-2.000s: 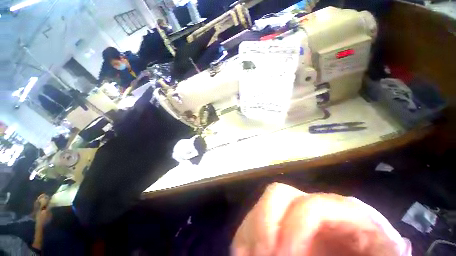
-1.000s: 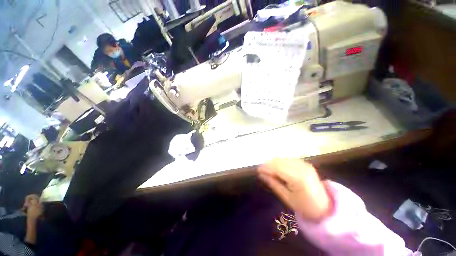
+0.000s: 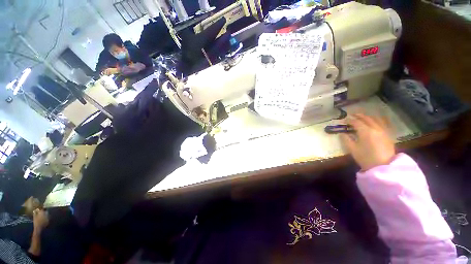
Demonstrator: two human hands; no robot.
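My right hand (image 3: 367,138), bare with a pink sleeve, is over the dark thread snips (image 3: 338,129) on the pale machine table (image 3: 268,154). Its fingers cover one end of the snips; whether they grip them I cannot tell. My left hand is not in view. A dark purple panel (image 3: 268,227) with a gold and pale flower motif (image 3: 312,225) lies below the table edge. The cream sewing machine (image 3: 232,82) stands on the table, with a densely written white sheet (image 3: 286,77) on its arm.
A white scrap (image 3: 192,148) lies near the needle end. Black cloth (image 3: 129,160) hangs over the table's left side. A grey tray (image 3: 431,116) with white material is at the right end. A masked person (image 3: 121,59) sits behind; another person's hands (image 3: 37,214) show at lower left.
My right hand has moved from above the panel, in front of the table edge, up and right onto the snips. More of the flower motif is uncovered. The masked person's arms have shifted.
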